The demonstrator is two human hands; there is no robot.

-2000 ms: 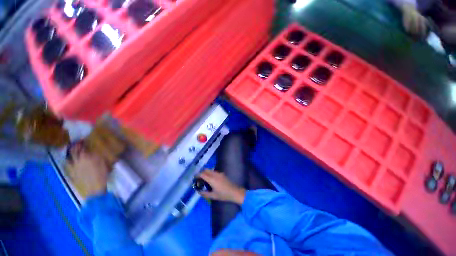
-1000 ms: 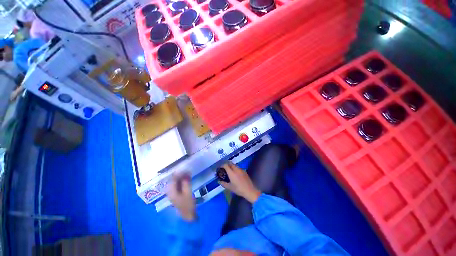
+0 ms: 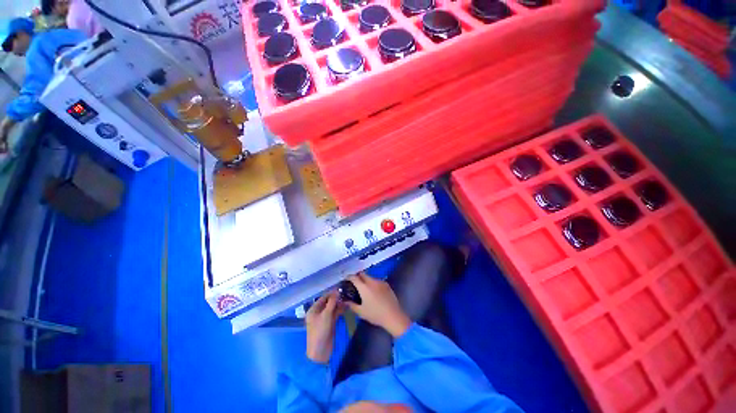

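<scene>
My right hand (image 3: 376,302) holds a small dark round watch case (image 3: 349,292) above my lap, in front of the white press (image 3: 323,252). My left hand (image 3: 321,316) is at the case's left side, its fingertips against or very close to it; whether it grips the case is hard to tell. The case's underside is hidden by the fingers. Under the press head, a small dark and shiny fixture (image 3: 234,161) sits on the golden-yellow base plate (image 3: 252,184).
Stacked red foam trays (image 3: 452,113) stand on the press, the top one holding dark watch bodies. A foam tray (image 3: 557,266) at right holds several closed watch bodies (image 3: 581,231). One dark round piece (image 3: 622,85) lies on the green bench. A cardboard box (image 3: 89,189) is at left.
My left hand has moved from the press fixture to the watch case in my right hand. The right hand keeps holding the case. The view has shifted.
</scene>
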